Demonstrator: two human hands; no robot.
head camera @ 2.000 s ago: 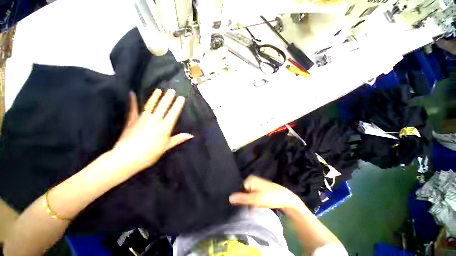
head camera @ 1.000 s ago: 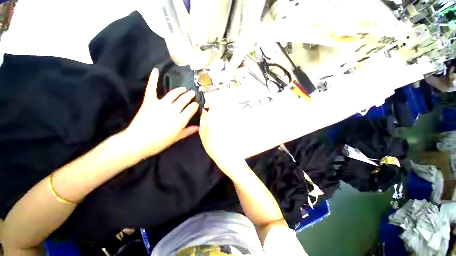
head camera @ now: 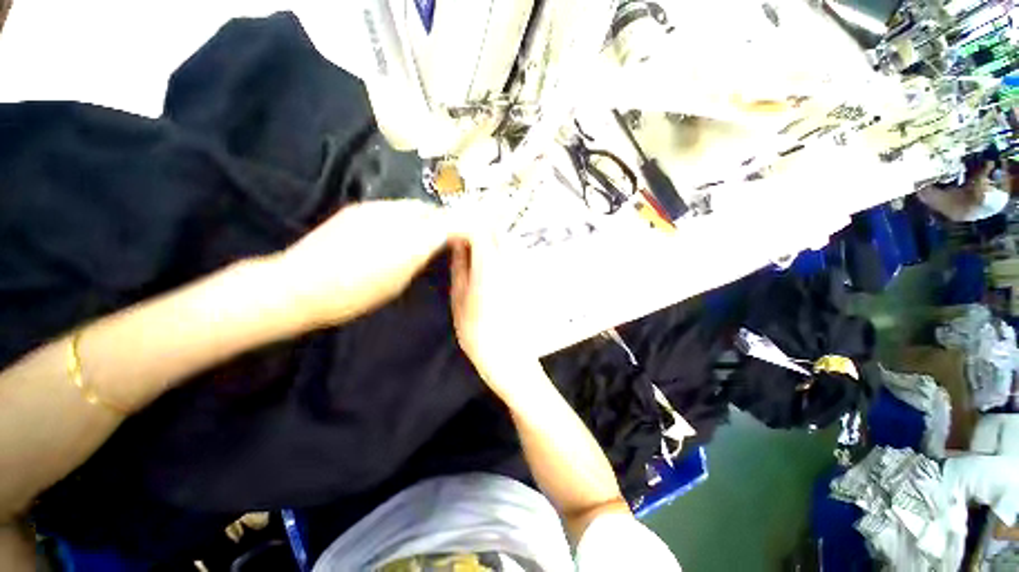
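Observation:
A large black cloth garment piece (head camera: pixel 224 145) covers the left of the white machine table and hangs over the near edge. The sewing machine head (head camera: pixel 430 67) stands over its upper right edge, with a small brown spot (head camera: pixel 448 180) beside the needle area. My left hand (head camera: pixel 386 251) reaches to the cloth's right edge, its fingers blurred and washed out. My right hand (head camera: pixel 478 302) is beside it at the same edge, fingertips near the left hand's. Glare hides whether the fingers pinch the cloth.
Black-handled scissors (head camera: pixel 607 181), a dark-handled screwdriver (head camera: pixel 662 188) and an orange-tipped tool (head camera: pixel 653 212) lie beside the machine. Black bundles with pale ties (head camera: pixel 793 385) are below the table's right edge. A blue bin (head camera: pixel 676 480) is under them. A person (head camera: pixel 970 199) is far right.
My right hand has moved from the cloth's lower edge up to the needle side. My left hand has moved right, from flat on the cloth to its edge. The cloth has shifted up and left.

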